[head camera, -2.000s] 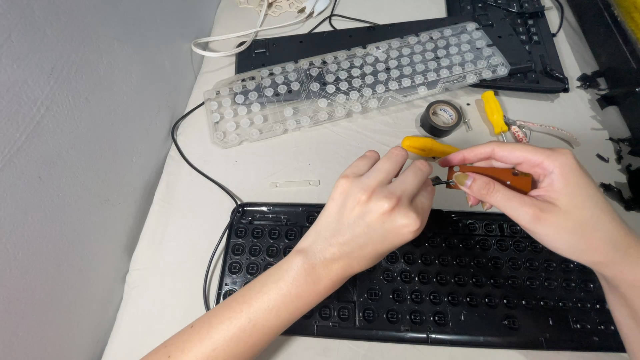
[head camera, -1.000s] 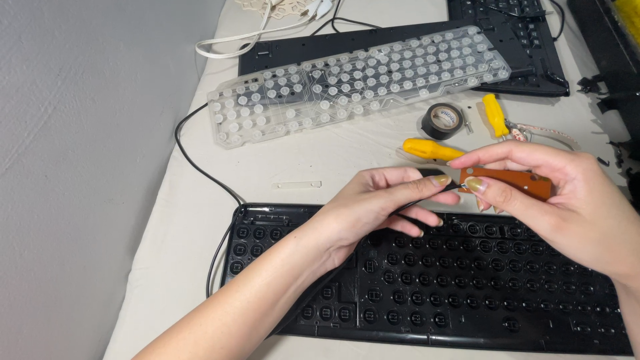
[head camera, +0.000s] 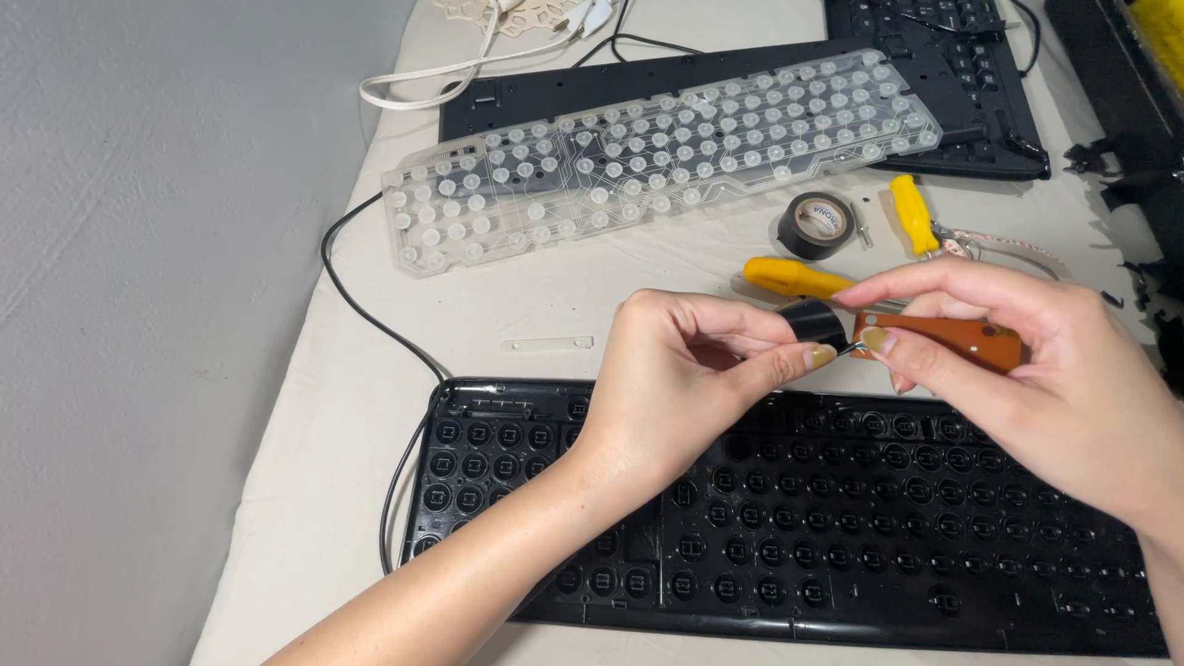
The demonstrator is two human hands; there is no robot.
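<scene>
My right hand (head camera: 1008, 370) holds a small brown circuit board (head camera: 943, 342) by its ends, over the upper edge of an opened black keyboard housing (head camera: 786, 536). Thin wires (head camera: 853, 348) run from the board's left end to my left hand (head camera: 703, 370), whose thumb and fingers pinch them. A strip of black tape (head camera: 814, 324) stands up by the left fingertips, close to the wires. Just behind the hands lies a yellow-handled screwdriver (head camera: 795, 277), its shaft partly hidden.
A roll of black tape (head camera: 816, 226), a screw (head camera: 862, 227) and another yellow-handled tool (head camera: 913, 217) lie behind. A clear membrane sheet (head camera: 647, 157) with rubber domes rests partly on a black keyboard panel (head camera: 573, 88). A pale strip (head camera: 548, 343) and a black cable (head camera: 356, 277) are at left.
My left hand has turned from knuckles up, and its thumb and fingers now pinch at the wires. The black tape strip shows standing by the fingertips. The right hand keeps the board.
</scene>
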